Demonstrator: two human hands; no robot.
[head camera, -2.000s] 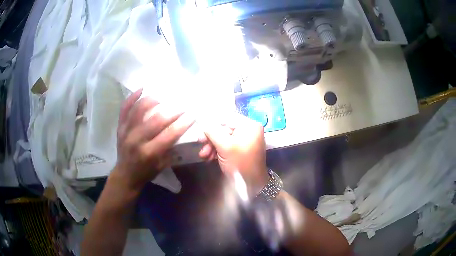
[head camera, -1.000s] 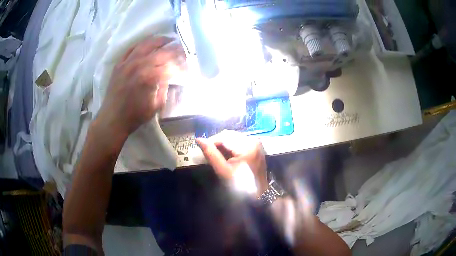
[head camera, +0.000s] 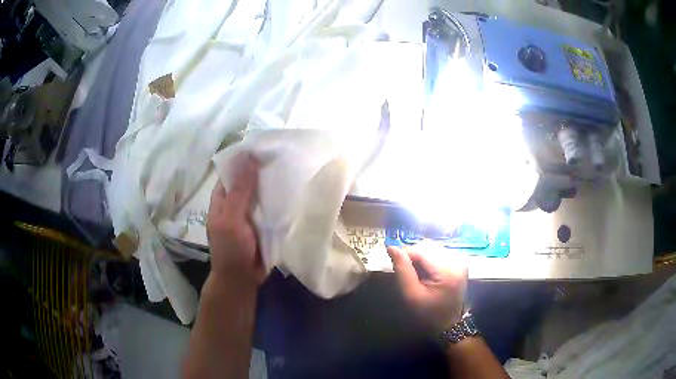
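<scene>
My left hand (head camera: 236, 222) holds a folded white fabric piece (head camera: 293, 196) above the table's front edge, left of the blue plate. The piece droops over the edge. My right hand (head camera: 430, 285) is at the front edge of the blue plate (head camera: 489, 235), thumb and finger close together; glare hides whether it holds anything. The sewing machine (head camera: 548, 63) has a blue head with a dark knob. Its lamp glare hides the needle and presser foot.
A bundle of white pieces (head camera: 174, 155) lies left on the table with a brown tag (head camera: 162, 86). Grey-purple cloth (head camera: 111, 96) is beyond it. A yellow wire rack (head camera: 55, 296) stands low left. More white cloth (head camera: 623, 340) lies low right.
My left hand has moved down to the table's front edge and now holds up a white piece. The view has shifted left, so the machine appears further right. My right hand stays near the blue plate.
</scene>
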